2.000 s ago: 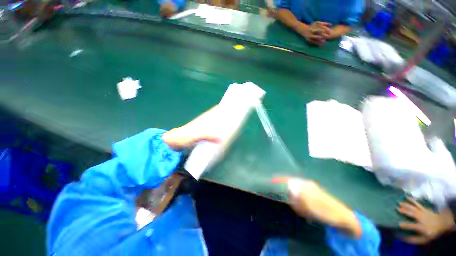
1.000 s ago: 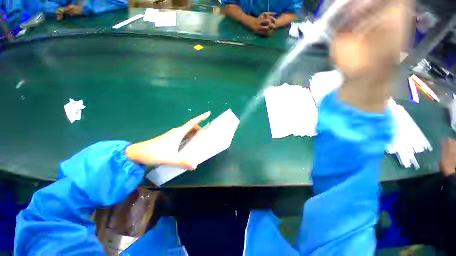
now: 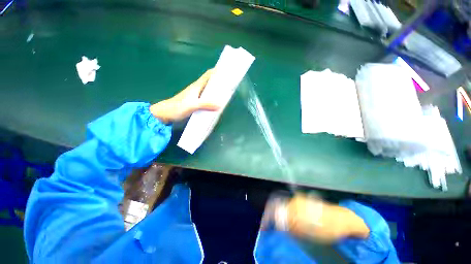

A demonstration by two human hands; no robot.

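My left hand [image 3: 188, 100] grips a thick white leaflet bundle [image 3: 219, 98], tilted over the green table [image 3: 155, 67]. A strip of clear plastic wrap [image 3: 266, 126] stretches from the bundle down to my right hand [image 3: 315, 219]. My right hand is blurred, at the table's front edge and low in front of me, with the wrap's end at its fingers. The fingers' exact grip is hidden by blur.
Fanned white leaflets [image 3: 330, 105] lie at the right, beside a frosted sleeve bag pile [image 3: 390, 111]. Lit light bars [image 3: 413, 75] lie beyond. A crumpled scrap [image 3: 88, 69] lies left. An open carton [image 3: 155, 185] is below the table edge.
My right hand has swung from high at the right down to the front edge, and the wrap now slants down to it. My left hand and the bundle have moved up and right in view.
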